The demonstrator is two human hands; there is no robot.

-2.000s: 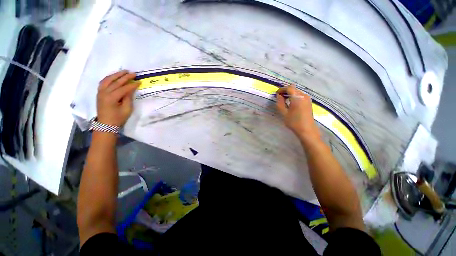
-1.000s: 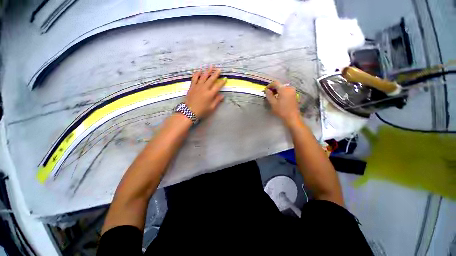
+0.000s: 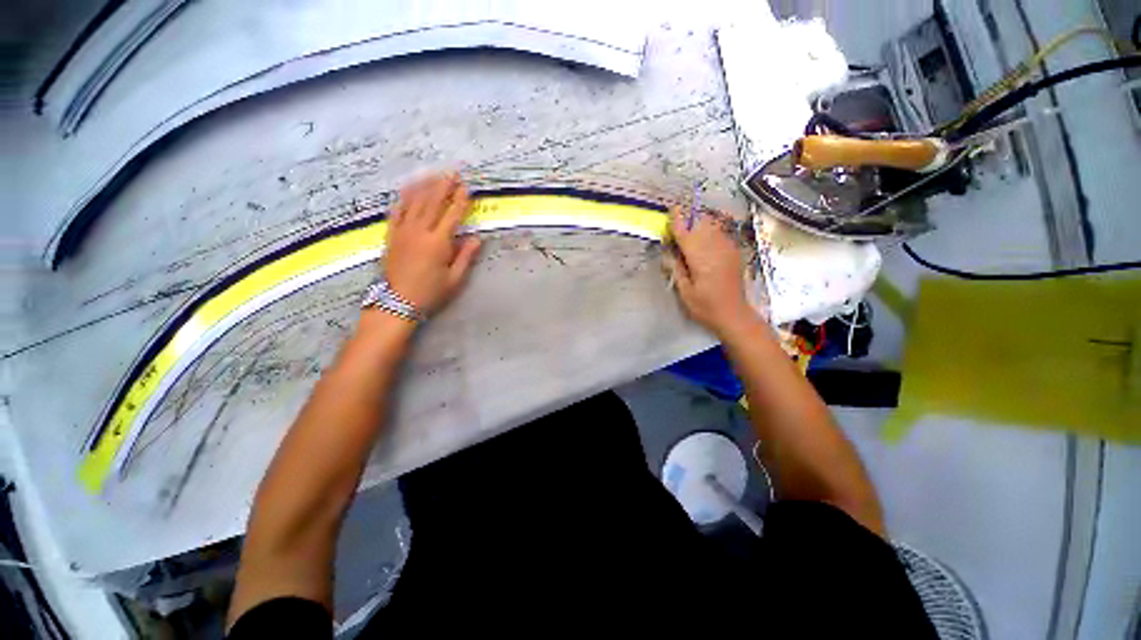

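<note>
A yellow curved template (image 3: 290, 265) lies on a white waistband piece (image 3: 328, 271) with a dark navy outer edge, on the marked pressing table (image 3: 501, 338). The template's left tip sticks out past the band. My left hand (image 3: 428, 240) lies flat across both, left of their middle, holding nothing. My right hand (image 3: 709, 265) is at their right end, fingers closed on the template and band. A thin bluish pen (image 3: 694, 204) shows at my right fingers. The right end of the band is partly hidden by that hand.
A steam iron (image 3: 826, 188) with a wooden handle rests on white cloth (image 3: 813, 269) at the table's right end, hoses behind it. Other curved bands (image 3: 338, 66) lie at the far side. A yellow-green sheet (image 3: 1026, 356) is at right. A round white object (image 3: 703, 475) is below the table.
The view has swung toward the iron end. My left hand has moved from the template's left end toward the middle, then slightly back left. My right hand has moved to the right end.
</note>
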